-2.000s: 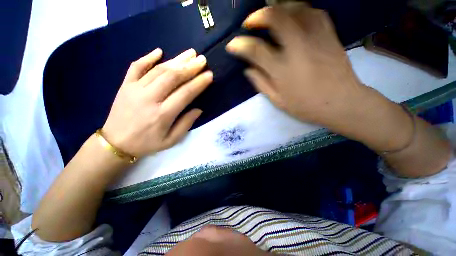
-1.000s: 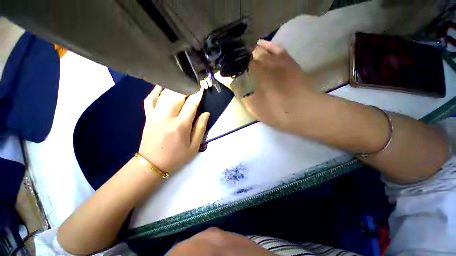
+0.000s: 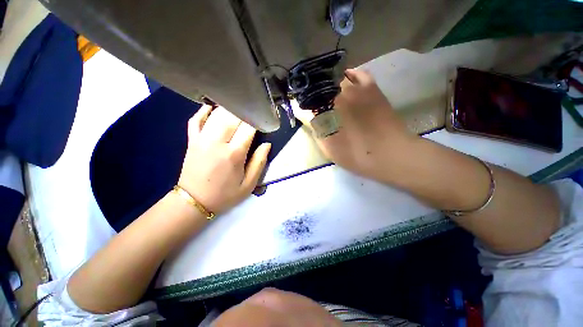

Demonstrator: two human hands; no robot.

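A navy fabric panel (image 3: 144, 153) lies flat on the white table, its right end under the sewing machine head (image 3: 172, 54). My left hand (image 3: 220, 156) rests flat on the panel's right part, fingertips close to the machine head. My right hand (image 3: 367, 121) is just right of the needle area (image 3: 291, 115), its fingers partly hidden behind the black thread parts and a small pale block (image 3: 325, 124). Whether its fingers grip the fabric cannot be seen.
A smartphone (image 3: 505, 108) lies on the table to the right, with scissors handles (image 3: 571, 96) beyond it. More navy pieces (image 3: 41, 96) hang at the left. The table's green-marked front edge (image 3: 307, 258) runs below my wrists. Blue and red baskets show dimly at lower right.
The machine head, out of view two seconds ago, covers the top of the picture. Since one second ago, both hands have stayed nearly in place by the needle while the view shifted slightly.
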